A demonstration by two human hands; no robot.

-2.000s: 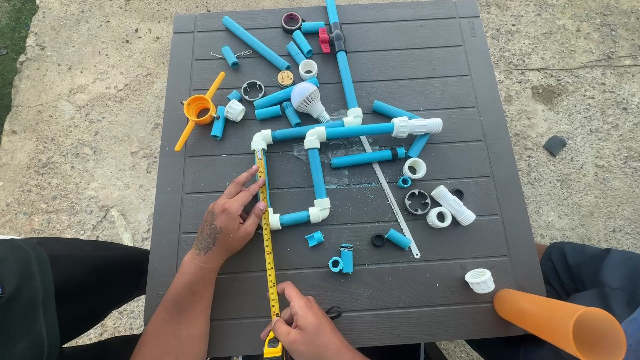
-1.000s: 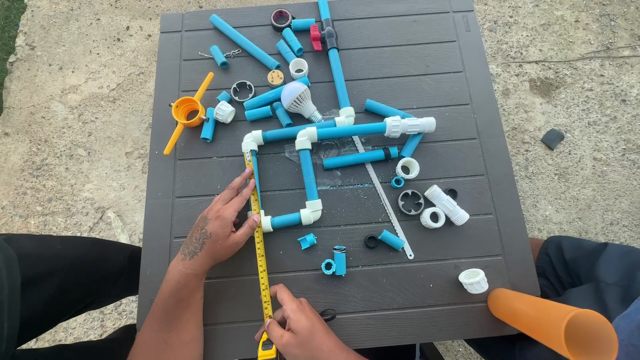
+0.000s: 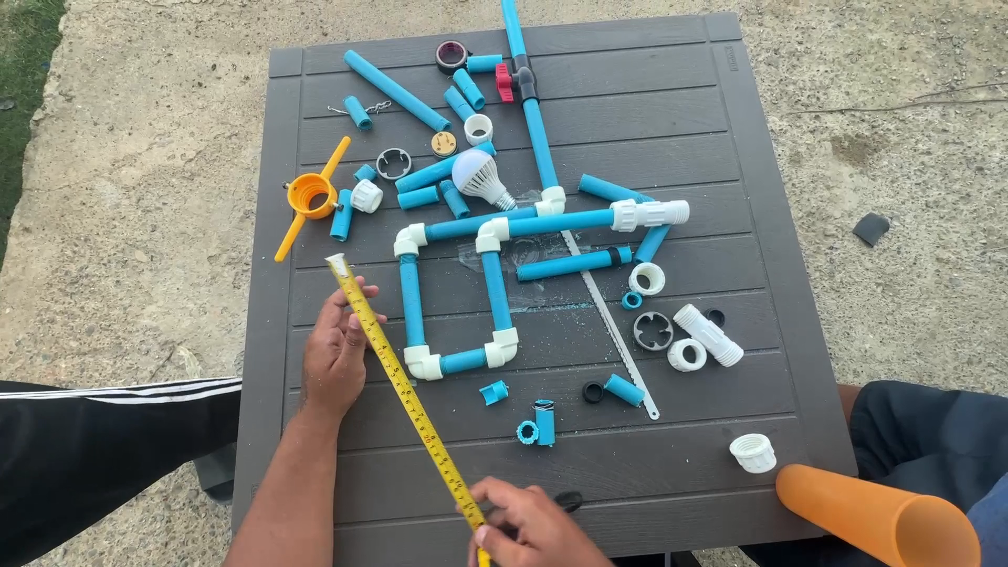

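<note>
My left hand (image 3: 337, 350) holds the yellow tape measure blade (image 3: 409, 398) near its hooked end, left of a blue PVC pipe assembly. My right hand (image 3: 528, 524) grips the lower part of the blade near the table's front edge; the tape's case is out of view. The assembly's left upright pipe (image 3: 412, 299) runs between white elbow fittings (image 3: 409, 240), and a second pipe (image 3: 495, 291) stands beside it, joined along the bottom. A ball valve with a red handle (image 3: 505, 83) sits on the long pipe at the top. A white LED bulb (image 3: 479, 175) lies behind the frame.
On the grey slatted table (image 3: 378, 504) lie a hacksaw blade (image 3: 610, 327), an orange pipe-threading tool (image 3: 311, 195), a white threaded coupling (image 3: 709, 335), a white cap (image 3: 753, 453) and several blue offcuts. A large orange pipe (image 3: 874, 512) overhangs the front right corner. People's legs show at both sides.
The tape blade has come away from the left upright pipe and now slants, its hooked end farther left. My left hand has moved left with it, no longer against the frame.
</note>
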